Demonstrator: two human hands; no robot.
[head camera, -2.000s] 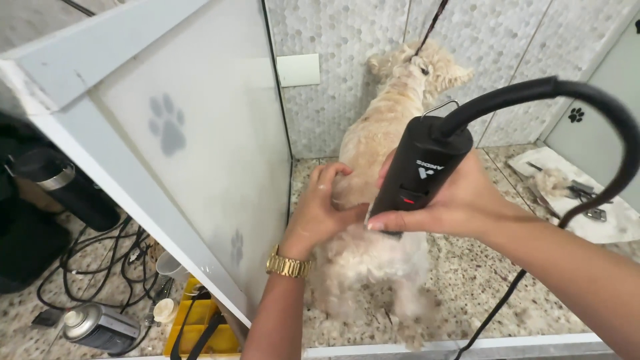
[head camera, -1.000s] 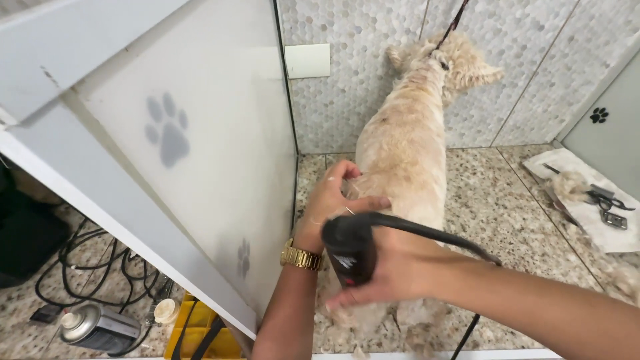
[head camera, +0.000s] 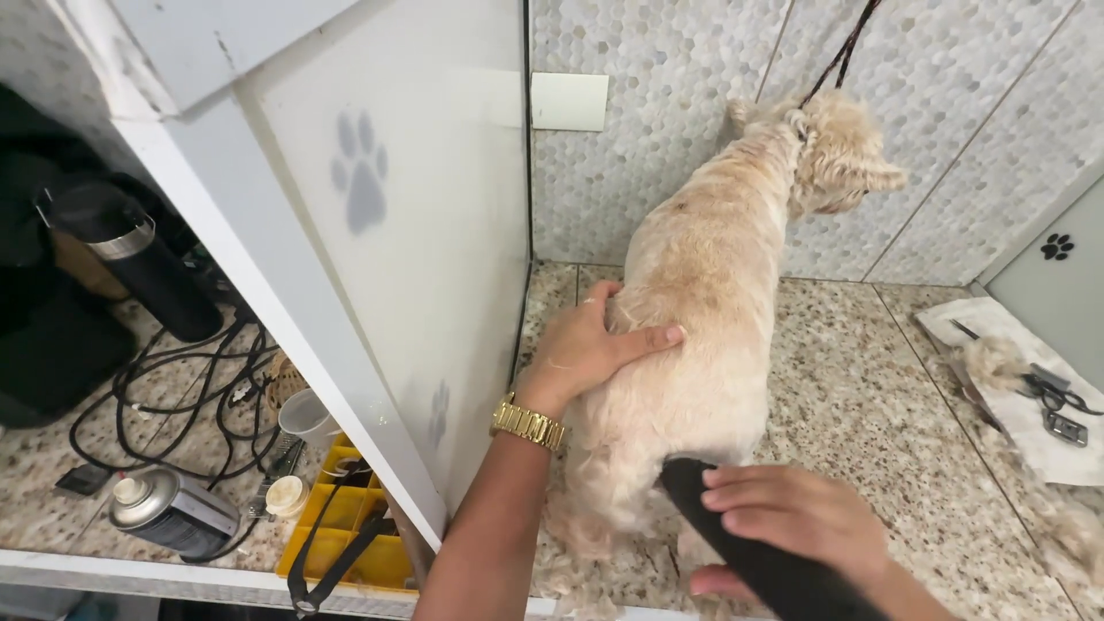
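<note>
A cream-coloured dog (head camera: 703, 285) stands on the speckled granite counter with its rear toward me and its head turned right, a dark cord at its neck. My left hand (head camera: 595, 345), with a gold watch (head camera: 528, 423) at the wrist, rests on the dog's left flank, thumb over its back; nothing is held in it. Black electric clippers (head camera: 759, 543) are in my right hand (head camera: 798, 517), their front end against the dog's hindquarters. The clipper blade is hidden.
A frosted partition (head camera: 414, 172) with paw prints stands close on the left. Beyond it are a black bottle (head camera: 138, 259), tangled cables, a spray can (head camera: 172, 511) and a yellow compartment box (head camera: 379, 552). Scissors (head camera: 1056, 392) and hair lie on a white cloth (head camera: 1035, 345) at right. Loose fur lies around.
My right hand has brought the clippers from above the dog's lower back down to its rear. My left hand stays at the dog's left side.
</note>
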